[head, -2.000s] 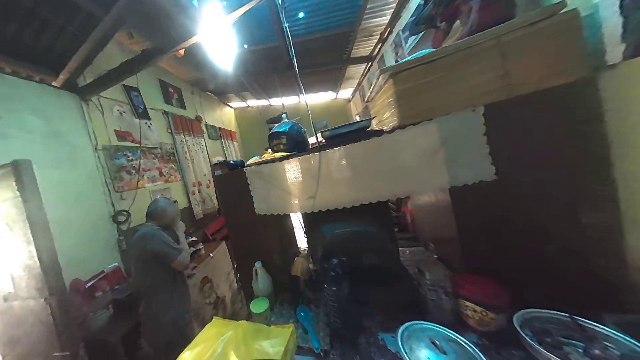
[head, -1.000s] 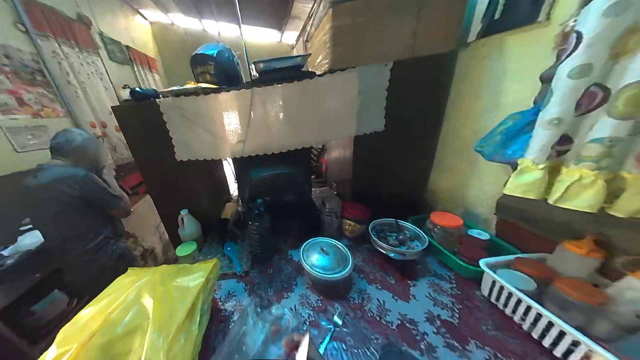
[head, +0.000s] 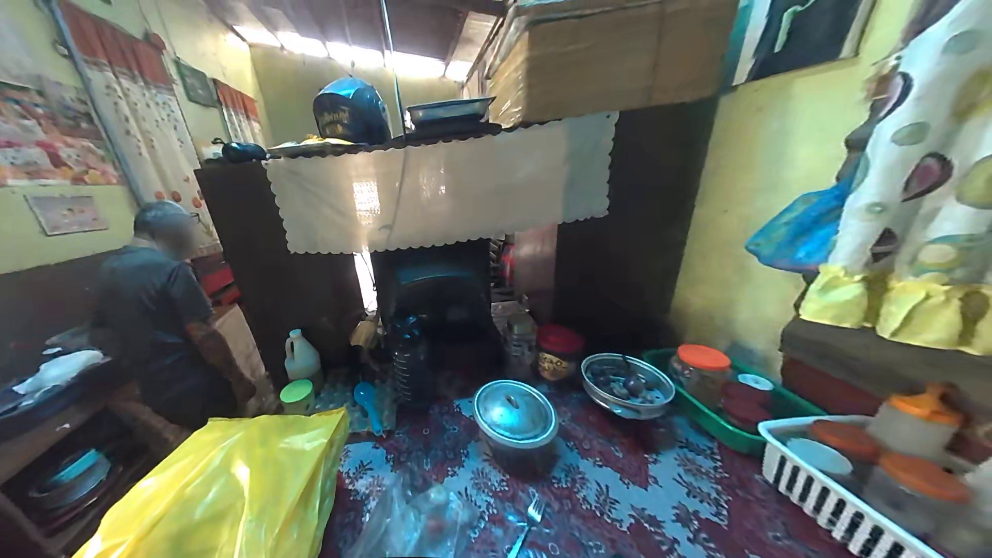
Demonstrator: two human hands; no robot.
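Note:
Neither my left hand nor my right hand shows in the view of now. On the patterned tablecloth (head: 604, 496) stands a lidded metal pot (head: 516, 422), with a metal fork (head: 530, 521) lying nearer to me. A clear plastic bag (head: 422, 521) lies left of the fork. The large yellow plastic bag (head: 232, 488) fills the near left. Right of the pot is a metal colander or bowl (head: 628, 385) with dark items in it. A jar with a red lid (head: 559, 353) stands behind, and a blue ladle or scoop (head: 369, 407) lies to the left.
At the right are a green tray (head: 717, 430) and a white plastic basket (head: 833, 508), both holding lidded containers. A jug (head: 301, 358) and a green-lidded container (head: 297, 397) stand behind the yellow bag. Another person (head: 159, 325) stands at the far left beside a dark cabinet (head: 240, 256).
The view has swung down and to the right since the earliest frame, bringing in the tablecloth and basket. Something like fingertips at the bottom edge one second ago no longer shows.

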